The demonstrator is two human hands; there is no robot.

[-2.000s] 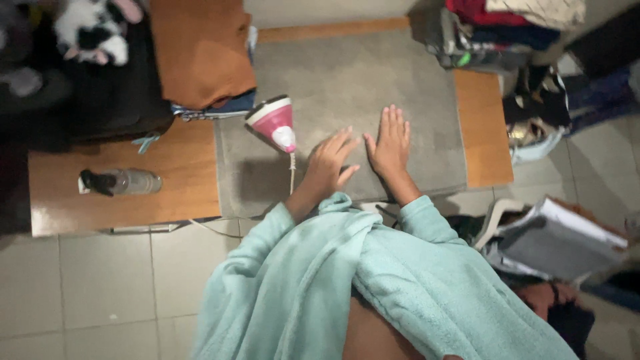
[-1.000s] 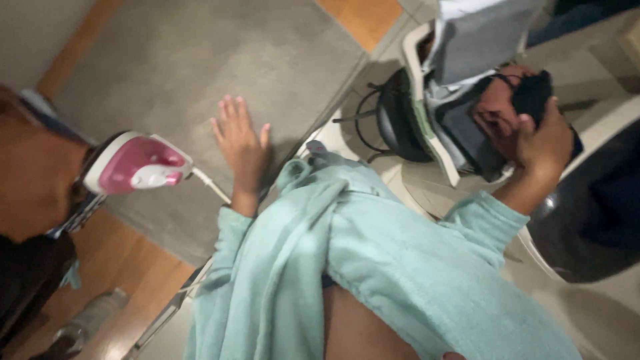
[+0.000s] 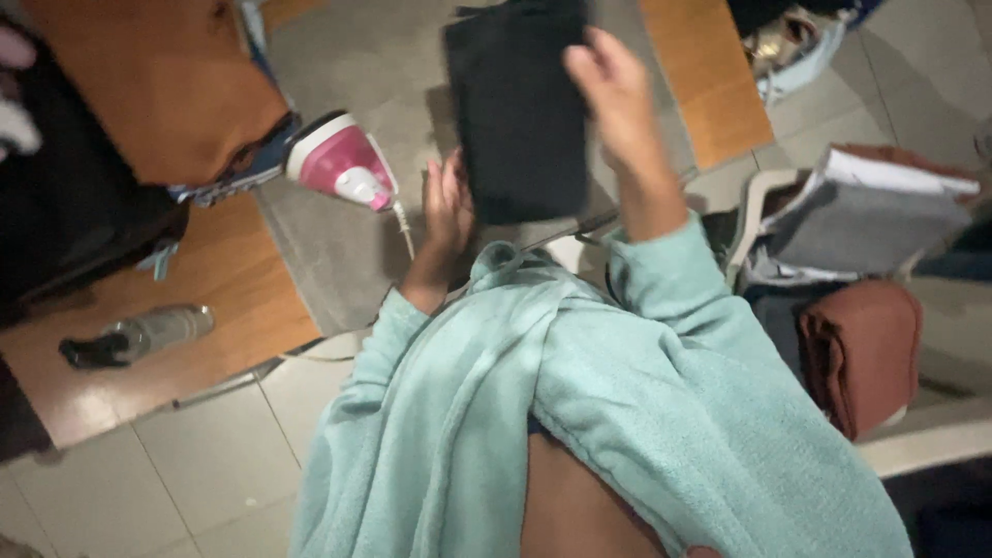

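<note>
A folded black cloth (image 3: 519, 116) hangs above a grey pad (image 3: 349, 256) on the wooden table. My right hand (image 3: 620, 108) grips its right edge, thumb and fingers near the upper corner. Beside the cloth's lower left edge is my left hand (image 3: 449, 201), fingers pointing up; whether it touches the cloth is unclear. A pink and white clothes iron (image 3: 341, 163) stands on the pad, left of my left hand, its cord running down toward my left wrist.
A clear spray bottle (image 3: 167, 329) lies on the wooden table (image 3: 256, 271) at left. Folded orange-brown cloth (image 3: 170, 85) is stacked behind it. To the right, a pale plastic chair (image 3: 748, 225) bears folded grey cloth (image 3: 860, 225) and a reddish-brown folded cloth (image 3: 868, 349).
My right hand has moved from the chair to over the grey pad, bringing the black cloth. My left hand, flat on the pad a second ago, is now turned on edge. The view has swung back left.
</note>
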